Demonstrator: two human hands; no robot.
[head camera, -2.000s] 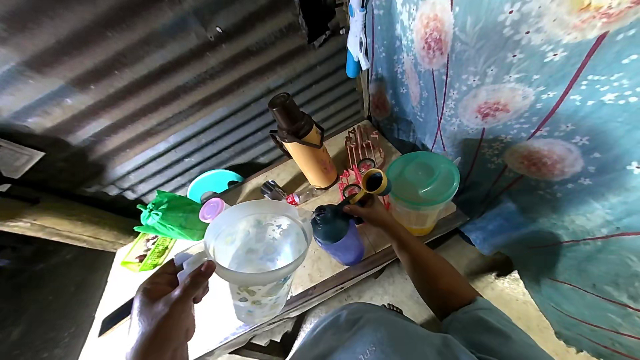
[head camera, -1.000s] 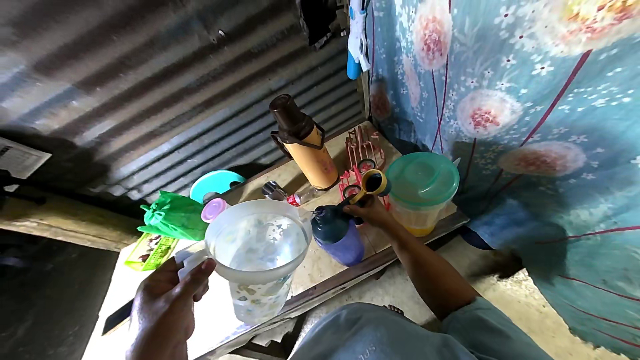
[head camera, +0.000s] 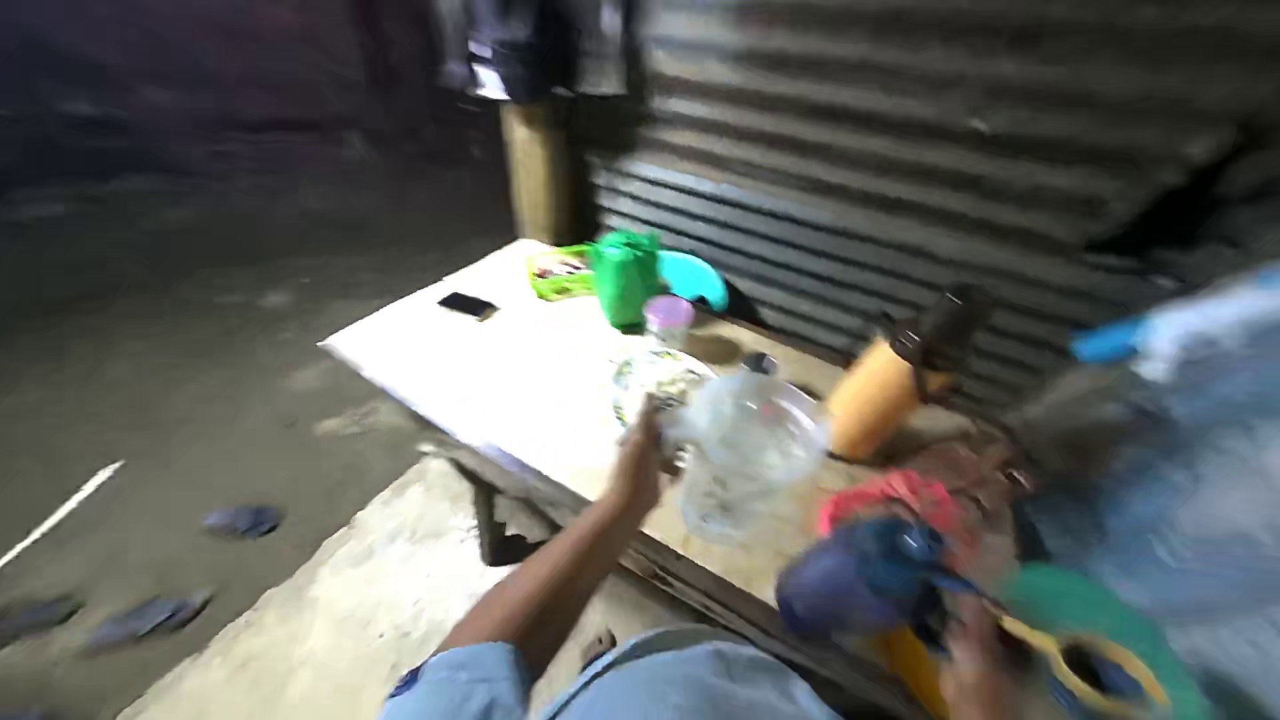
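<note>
My left hand (head camera: 645, 455) grips the handle of a clear plastic jug (head camera: 755, 450) above the table (head camera: 480, 375). Behind my left hand a patterned plate (head camera: 650, 375) lies on the table. My right hand (head camera: 970, 650), blurred at the lower right, is closed on the handle of a purple jug with a dark lid (head camera: 850, 580). That jug is tilted. A yellow-rimmed opening or lid (head camera: 1100, 670) shows just right of my right hand, close to a green-lidded container (head camera: 1090, 610).
An orange vacuum flask (head camera: 875, 395), red cloth or plastic (head camera: 905, 500), a lilac-lidded cup (head camera: 668, 315), a green bag (head camera: 625, 280), a turquoise dish (head camera: 695, 280), a green tray (head camera: 560, 272) and a phone (head camera: 467, 305) are on the table. Corrugated metal wall (head camera: 850, 160) stands behind; sandals (head camera: 150, 620) lie on the floor.
The view has swung far to the left, bringing the floor and the table's far end into sight. Both hands still hold their jugs; the purple one now leans over more.
</note>
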